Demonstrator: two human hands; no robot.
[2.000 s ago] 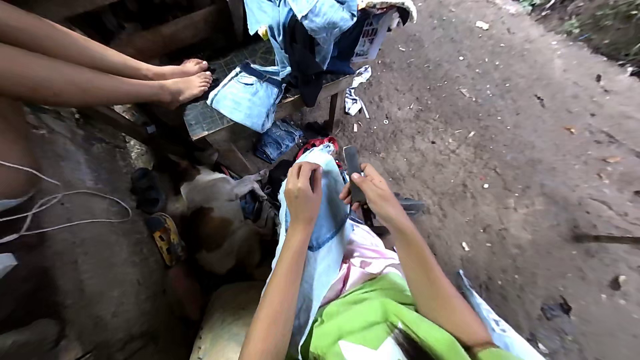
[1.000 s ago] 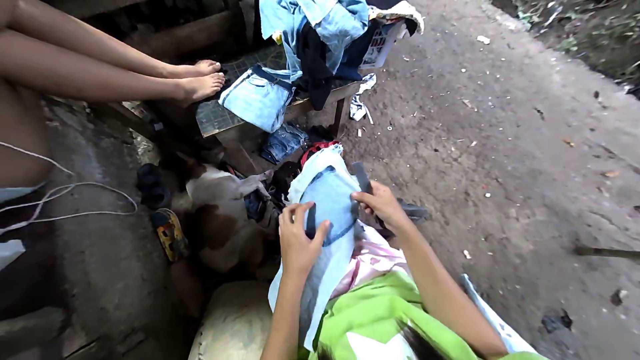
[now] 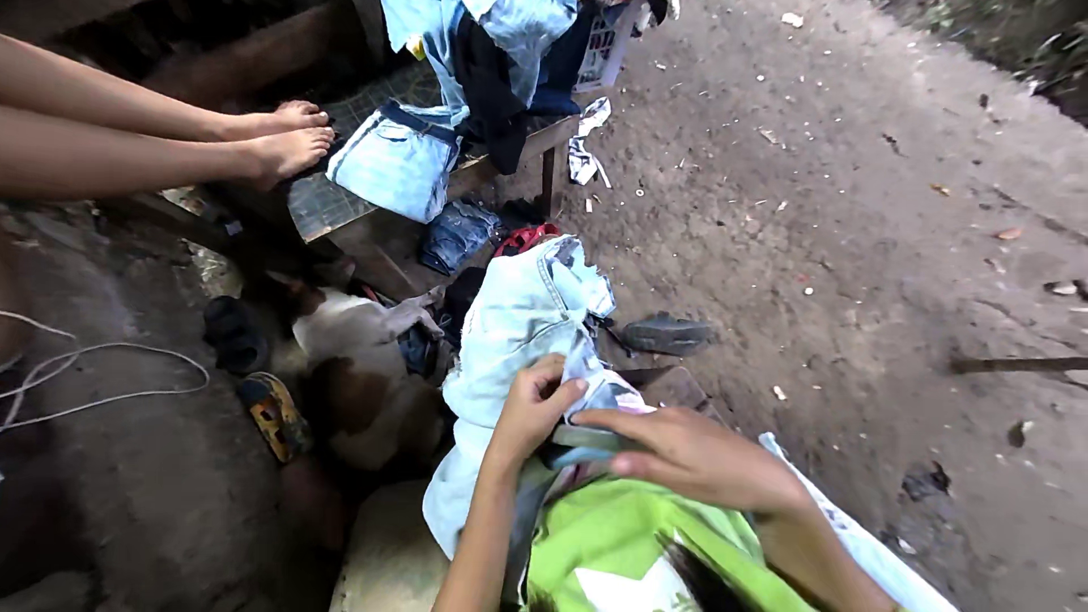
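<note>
Light blue denim cloth (image 3: 501, 340) with a seam and frayed edges lies across my lap. My left hand (image 3: 540, 399) pinches a fold of it between thumb and fingers. Just to the right, my right hand (image 3: 680, 450) has its index finger stretched toward the same fold. Under its fingers a flat grey-green strip (image 3: 586, 438) shows; whether the hand grips it or only touches it, I cannot tell. A green cloth with a white star (image 3: 646, 535) covers my body below the hands.
Another person's bare feet (image 3: 289, 140) rest on a low bench (image 3: 327, 204) with folded jeans shorts (image 3: 395, 161) and piled clothes. A brown and white dog (image 3: 365, 374) lies at the left below, near sandals (image 3: 234, 336) and a white cord (image 3: 127, 347). A dark shoe (image 3: 667, 334) lies on the dirt ground.
The denim has been turned or folded over, hiding the darker blue patch seen earlier. Both hands are now close together at one fold; the dark flat piece no longer stands upright in my right hand.
</note>
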